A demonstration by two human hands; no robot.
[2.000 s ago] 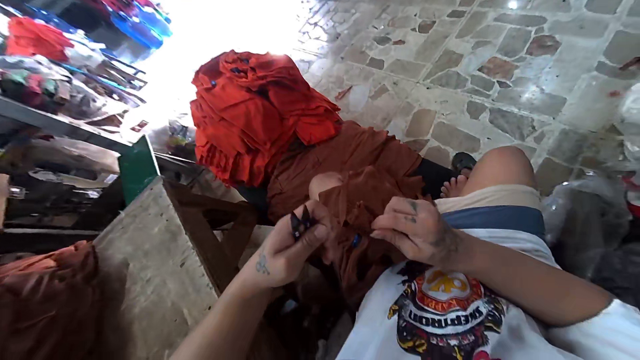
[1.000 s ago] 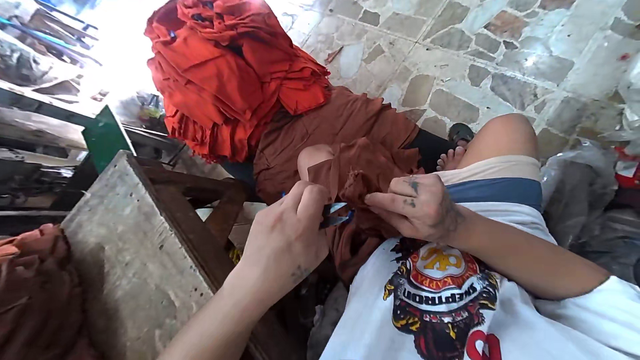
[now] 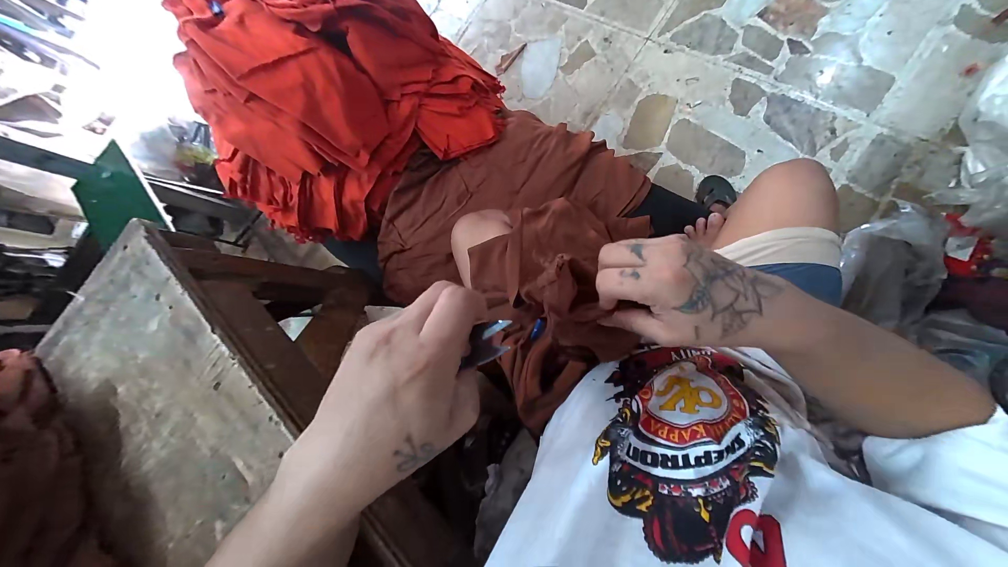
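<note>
My left hand (image 3: 405, 358) is closed around small thread snips (image 3: 487, 345), whose blades point right, toward the brown cloth. The fingers hide most of the snips. With the fingertips of my right hand (image 3: 669, 291) I pinch a bunched piece of brown cloth (image 3: 563, 291) over my lap. A small blue thing (image 3: 538, 328) shows among its folds; what it is I cannot tell. More brown cloth (image 3: 504, 185) lies spread across my leg. A thick pile of red cloth pieces (image 3: 315, 102) rests at its far left end.
A worn board (image 3: 157, 354) on a wooden frame (image 3: 260, 331) stands close at my left, with reddish-brown cloth (image 3: 39, 472) at its near left. Beyond it is a green panel (image 3: 118, 193). Clear plastic bags (image 3: 898, 244) lie at the right on the stone-patterned floor (image 3: 709, 94).
Two seconds ago the snips' points stood up from my left hand; now the blades are turned toward the brown cloth. My right hand still pinches the cloth. The view has shifted and come closer.
</note>
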